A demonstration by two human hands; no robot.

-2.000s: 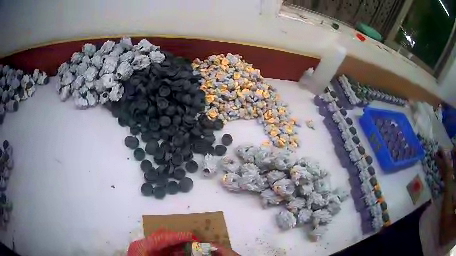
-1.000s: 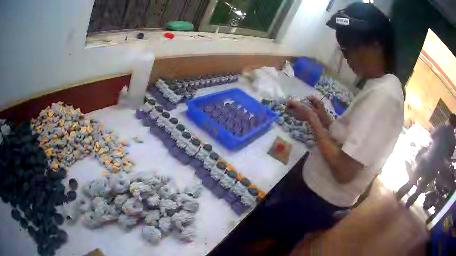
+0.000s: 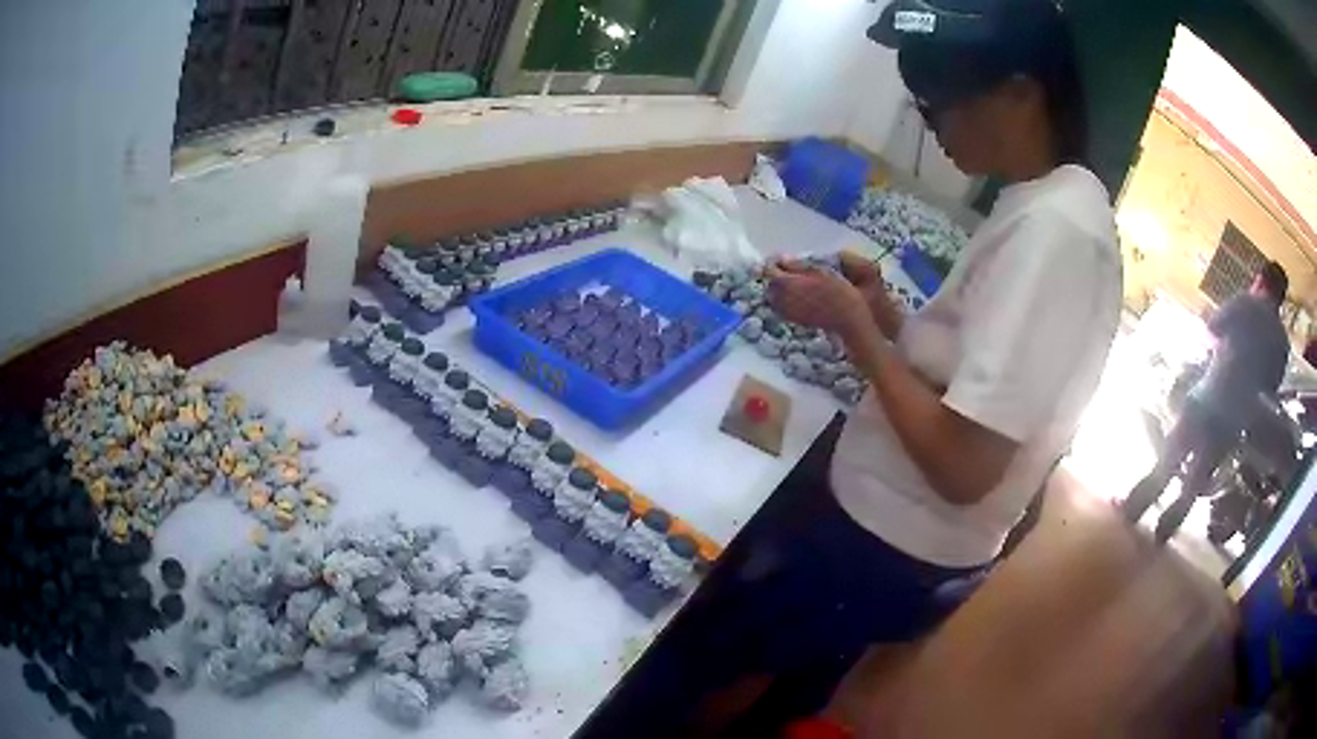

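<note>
Neither of my hands can be made out. A small red patch is cut off by the bottom edge; I cannot tell what it is. Nearest in front of me, a heap of grey sculpted pieces lies on the white table. Black round caps lie heaped at the left edge. Small grey-and-orange pieces lie behind them. Rows of purple-grey blocks with grey pieces and dark caps run diagonally across the table.
A blue crate holds purple-grey parts. A brown pad bears a red round thing. A coworker in a cap stands at the right, hands over grey pieces. A blurred brown shape fills the lower right. Another person is outside.
The view has swung right, bringing in the coworker and crate. The red-gloved hand and the piece held over my work pad have left the picture.
</note>
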